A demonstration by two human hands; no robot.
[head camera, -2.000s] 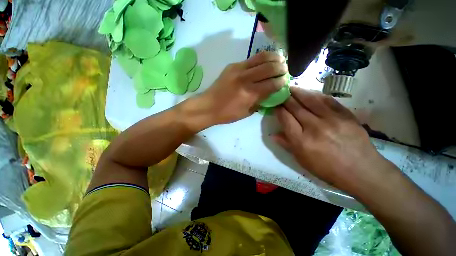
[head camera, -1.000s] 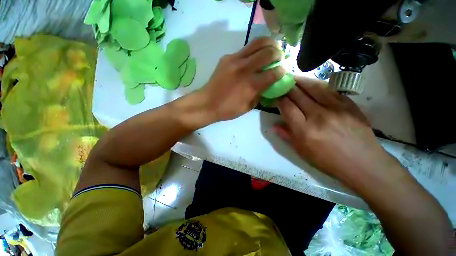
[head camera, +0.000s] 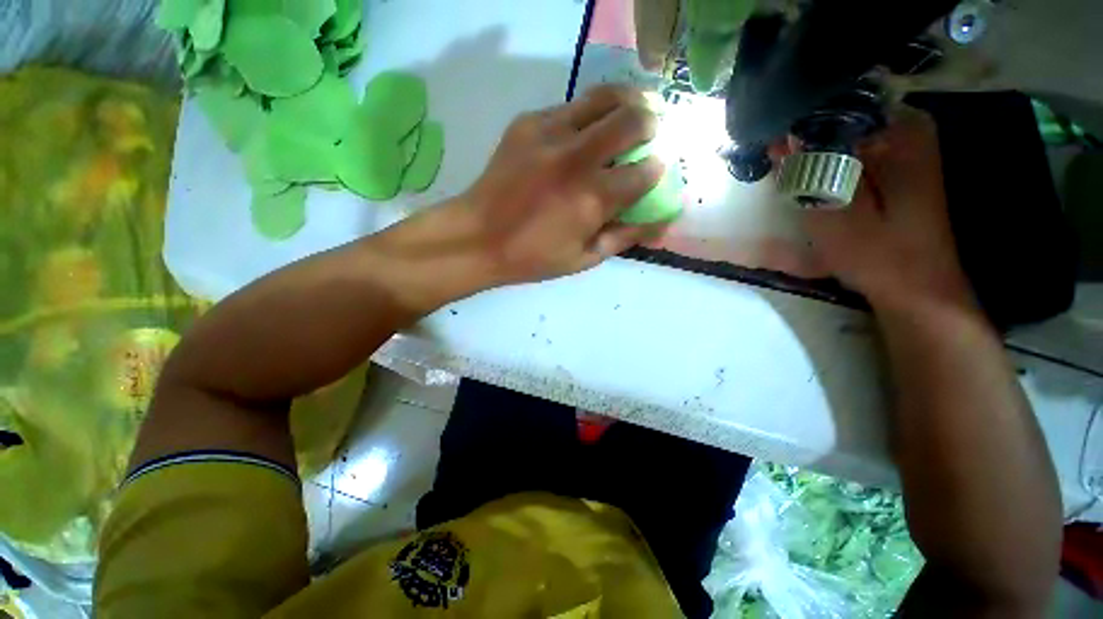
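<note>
My left hand holds a small light-green workpiece beside the bright lamp glare at the needle area. The needle itself is lost in the glare. My right hand is off the workpiece, to the right of the ribbed whitish knob, partly behind the dark machine head. Its fingers are blurred and partly hidden, so I cannot tell whether it holds anything. The pinkish bed plate with a dark edge lies under the needle area.
A pile of light-green cut pieces lies on the white table at the left. A black pad or box stands at the right. A yellow translucent sack is at far left. A clear bag of green pieces is below the table edge.
My right hand has left the workpiece and moved right and up past the ribbed knob. My left hand stays on the green piece. The whole view has shifted, with the table now farther left.
</note>
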